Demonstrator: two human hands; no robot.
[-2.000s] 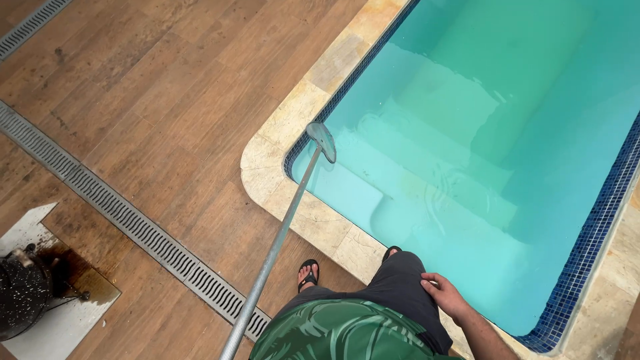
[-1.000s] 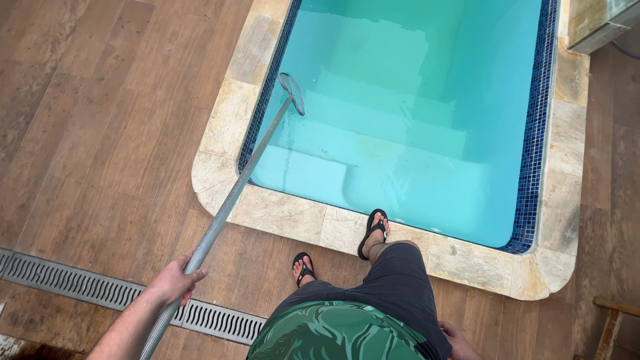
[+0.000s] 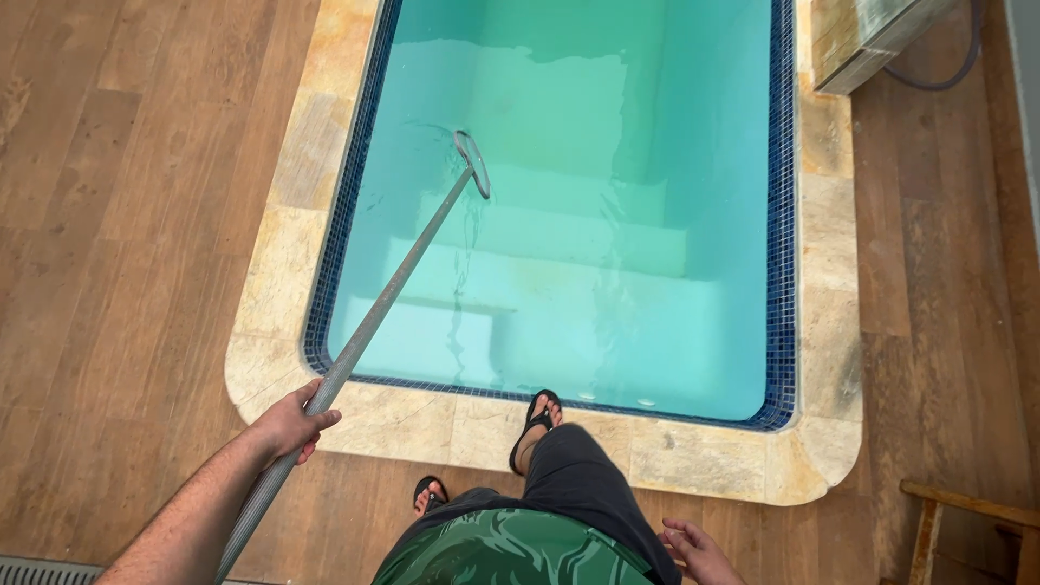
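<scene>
My left hand [image 3: 292, 424] is closed around a long grey metal pole [image 3: 394, 284] near the pool's lower left corner. At the pole's far end, an oval-framed pool skimmer net [image 3: 473, 165] is at the water of the swimming pool [image 3: 561, 268], toward its left side; whether the frame is under the surface I cannot tell. Low on the right, beside my dark shorts, my right hand [image 3: 695, 552] hangs with fingers apart and holds nothing.
Pale stone coping [image 3: 699, 459] rims the pool, with one sandaled foot [image 3: 536, 426] on it. Wood-look decking [image 3: 138, 244] surrounds it. A wooden stool or chair [image 3: 967, 502] stands lower right, a stone-clad block [image 3: 861, 49] and hose [image 3: 942, 84] upper right, a drain grate [image 3: 49, 571] lower left.
The skimmer has moved from the pool's left edge out over the water. My left hand, out of view two seconds ago, now shows on the pole. The view has shifted right.
</scene>
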